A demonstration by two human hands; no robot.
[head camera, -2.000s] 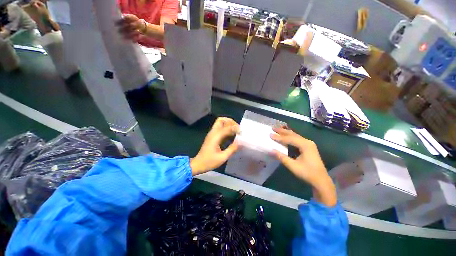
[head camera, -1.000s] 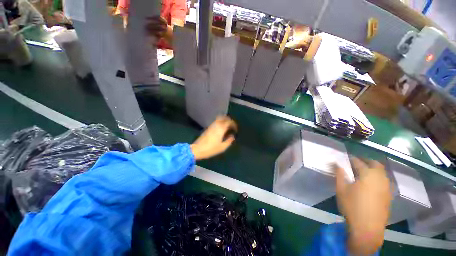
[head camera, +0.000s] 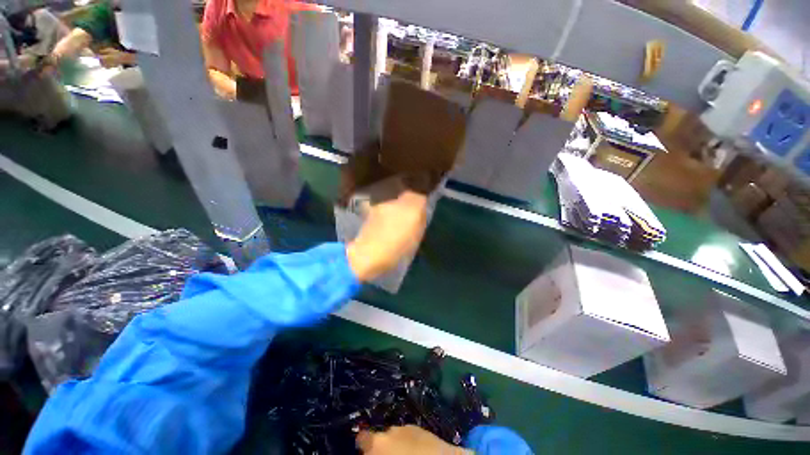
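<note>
My left hand (head camera: pixel 391 233) is at the near side of an open carton (head camera: pixel 424 124), whose brown-inside lid flap is raised; the fingers are blurred at its edge and seem to hold it. What is inside the carton is mostly hidden. My right hand (head camera: pixel 410 442) is at the bottom edge, partly cut off, with its fingers in the black cable pile (head camera: pixel 355 391). Whether it grips a cable cannot be told. A closed white product box (head camera: pixel 591 311) stands on the green belt at the right.
More closed white boxes (head camera: pixel 719 351) stand at the right. A crumpled black plastic bag (head camera: pixel 115 284) lies at the left. A grey metal post (head camera: pixel 191 115) rises left of centre. Grey cartons (head camera: pixel 506 147) line the far belt edge. Printed sheets (head camera: pixel 608 200) lie far right. A person in red is opposite.
The closed box has moved right, and my right hand has left it for the cable pile. My left hand has reached an open carton, now turned and tilted towards me.
</note>
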